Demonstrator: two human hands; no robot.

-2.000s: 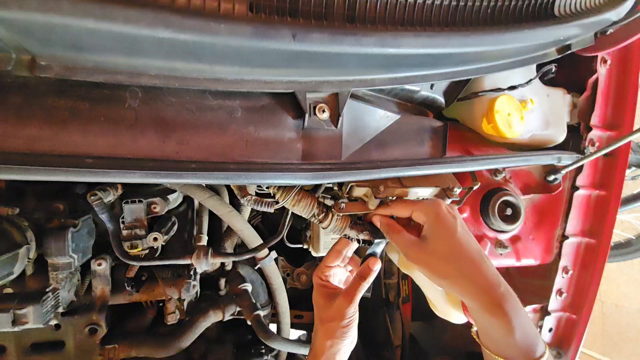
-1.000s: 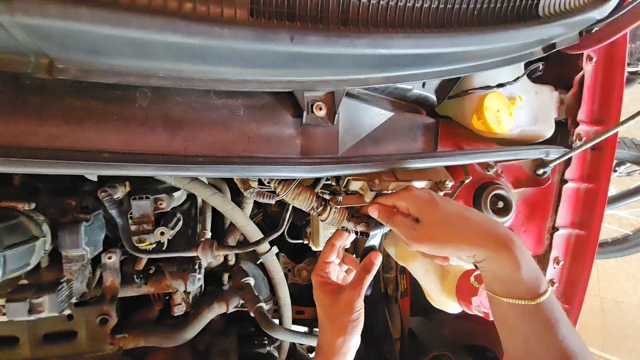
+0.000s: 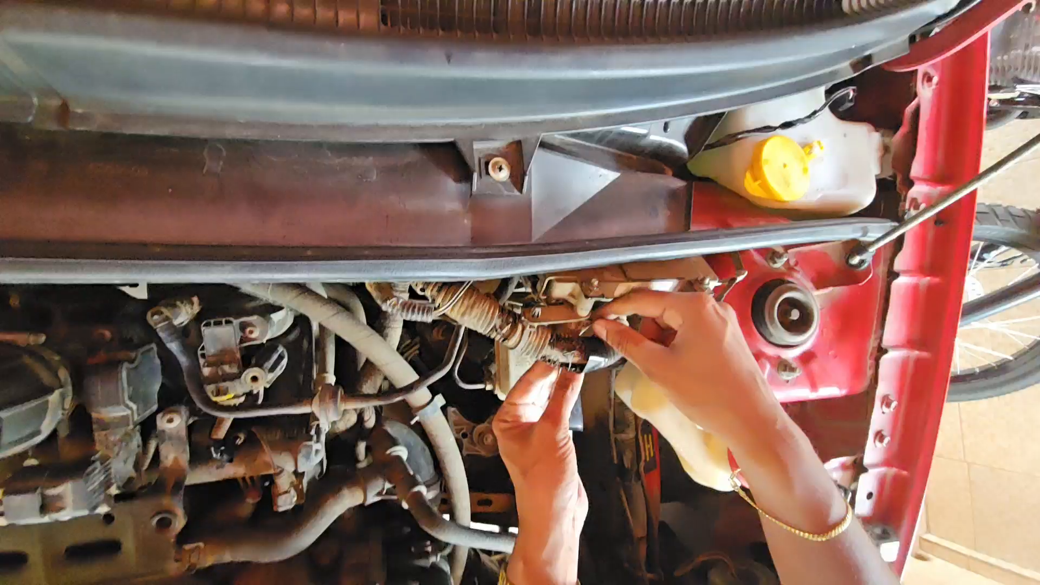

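In the engine bay, a dusty corrugated wiring conduit (image 3: 483,315) runs down and right to where both hands work. My left hand (image 3: 540,435) reaches up from below, its thumb and fingertips pinching a small dark piece (image 3: 574,366) at the conduit's lower end; what the piece is cannot be told. My right hand (image 3: 678,341), with a gold-coloured bracelet (image 3: 800,532) at the wrist, comes from the lower right. Its thumb and index finger close on something small and thin beside the conduit, mostly hidden by the fingers. A metal bracket (image 3: 561,313) lies just left of those fingertips.
A black cowl edge with a rubber seal (image 3: 406,264) crosses above the hands. At right are a red strut tower (image 3: 837,325), a washer reservoir with a yellow cap (image 3: 777,168) and a slanting metal prop rod (image 3: 951,199). Hoses (image 3: 370,345) and pipes fill the left side.
The dark piece at my left hand, which stood out below the conduit two seconds ago, is now up against the conduit's end. My right hand stays beside the conduit.
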